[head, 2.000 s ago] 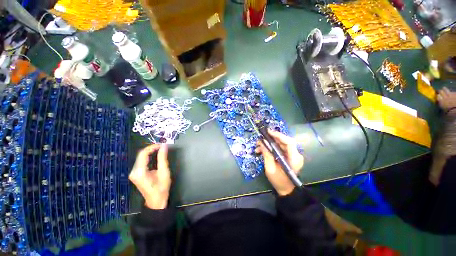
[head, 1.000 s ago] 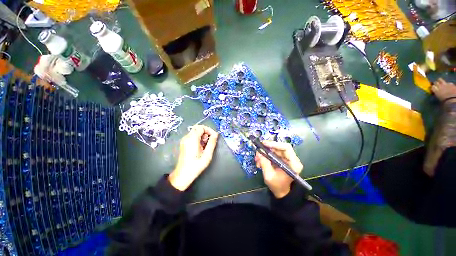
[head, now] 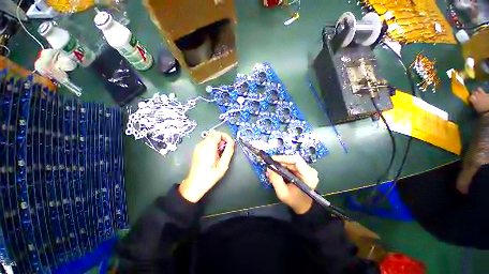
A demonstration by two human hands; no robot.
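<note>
A blue PCB panel (head: 276, 115) lies flat on the green bench, with a few white wired components on its upper left edge. My right hand (head: 294, 184) holds a black soldering iron (head: 292, 178) like a pencil, its tip at the panel's left edge. My left hand (head: 210, 163) is beside that edge, thumb and fingers pinched together near the tip. A small reddish bit shows between the fingers; I cannot tell if it is a held part. A tangled pile of white wired components (head: 161, 122) lies to the left.
The soldering station (head: 356, 85) with a solder spool (head: 364, 29) stands right of the panel. A cardboard box (head: 201, 32), bottles (head: 124, 42) and a phone (head: 120, 80) are behind. A tall stack of blue panels (head: 64, 166) is at left. A person's arm (head: 474, 144) is at right.
My left hand has moved from the white pile to the panel's left edge, fingers now pinched. The iron's tip has shifted left and down, from mid-panel to the left edge.
</note>
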